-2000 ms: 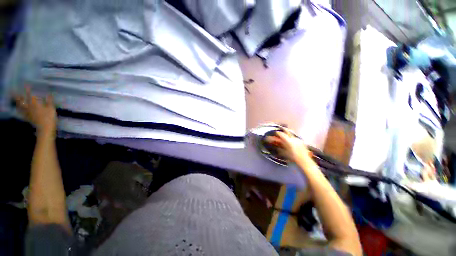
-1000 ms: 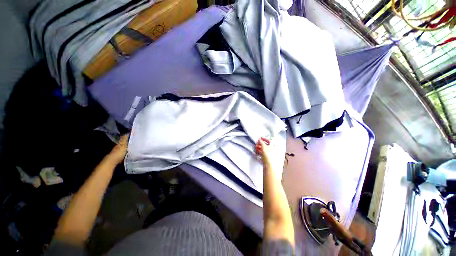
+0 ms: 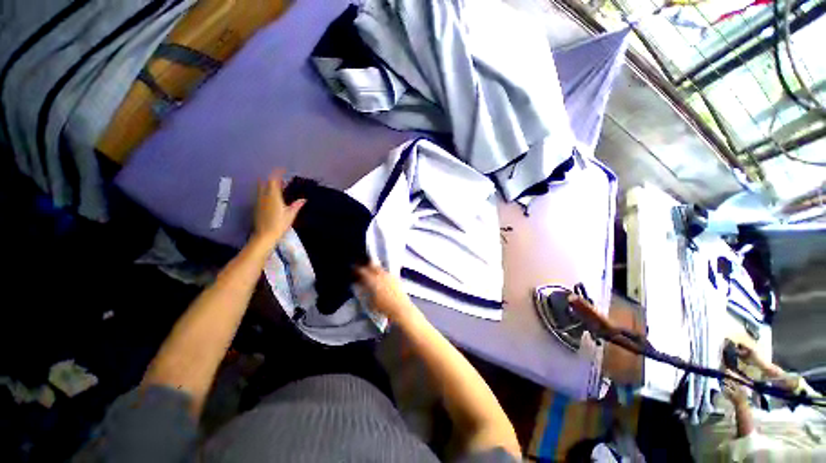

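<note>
A light grey garment piece (image 3: 453, 244) with a dark stripe lies on the purple table cover (image 3: 263, 108). Its left end is turned over, showing a black part (image 3: 333, 235), and hangs over the near edge. My left hand (image 3: 272, 212) is at the upper left edge of the black part, thumb and fingers on the cloth. My right hand (image 3: 376, 288) is at the lower right of the black part, its fingertips partly hidden in the cloth. The steam iron (image 3: 563, 315) stands at the table's right end, with no hand on it.
A crumpled grey pile (image 3: 462, 81) lies on the far side. Striped grey pieces (image 3: 68, 81) lie on a yellow-brown bench (image 3: 195, 45) at left. The iron's hose (image 3: 670, 360) runs right, towards a white table (image 3: 650, 271) and another person's hands (image 3: 747, 371). A pale mark (image 3: 220, 203) shows at left.
My right hand has left the iron. The cloth has been drawn up and its left end turned over, exposing the black part. My left hand has moved inward onto the table, and the view has shifted.
</note>
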